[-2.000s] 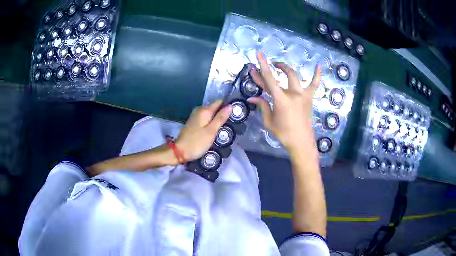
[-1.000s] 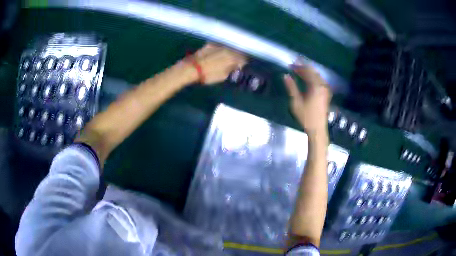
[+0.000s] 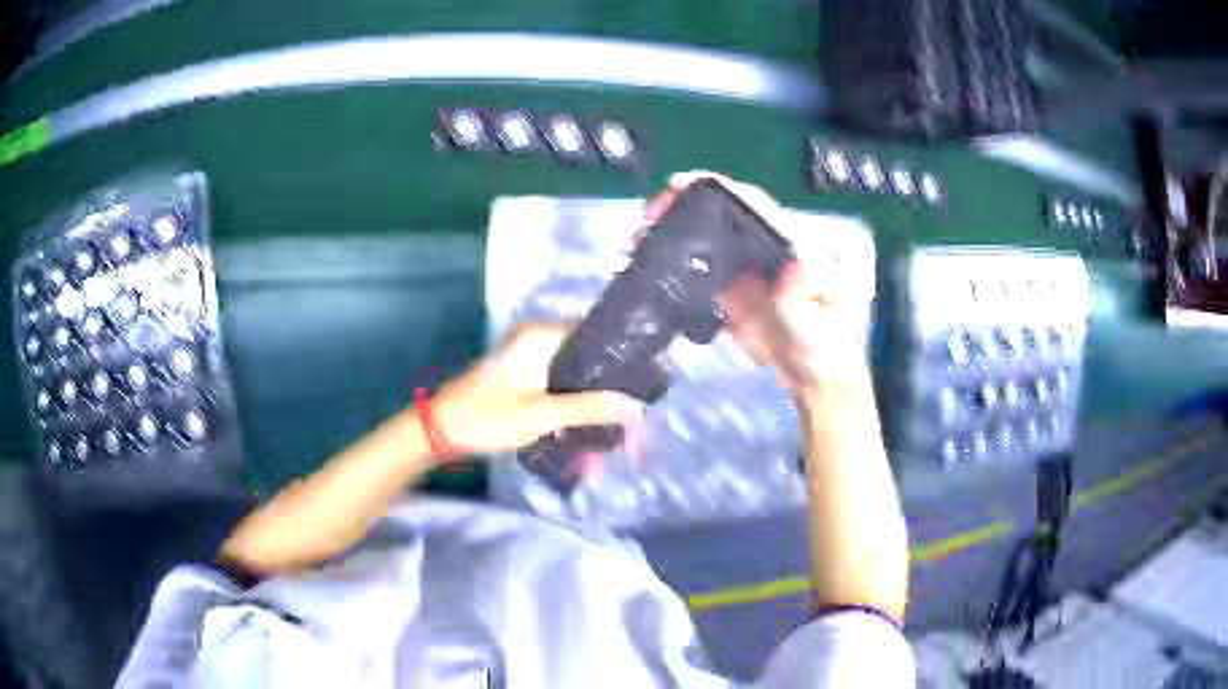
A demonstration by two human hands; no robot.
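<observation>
A matte black holder (image 3: pixel 630 320), blurred, is held slanting over the middle clear tray. No silver centres show on its visible face. My left hand (image 3: pixel 532 401) grips its lower end, with the thumb across it. My right hand (image 3: pixel 788 316) holds its upper end, with fingers partly hidden behind it. The middle blister tray (image 3: pixel 532 263) lies under the hands. Glare and blur hide what its pockets hold.
A holder with four silver-centred rounds (image 3: pixel 541 133) lies beyond the tray; another (image 3: pixel 878 175) lies to its right. Filled blister trays stand left (image 3: pixel 119 323) and right (image 3: pixel 1003 357). A dark ribbed stack (image 3: pixel 929 65) is at the far right, near a pale rail (image 3: pixel 404 61).
The four-round holder once held over the tray now lies on the belt. My hands have come back from the belt and now hold a black holder without visible rounds.
</observation>
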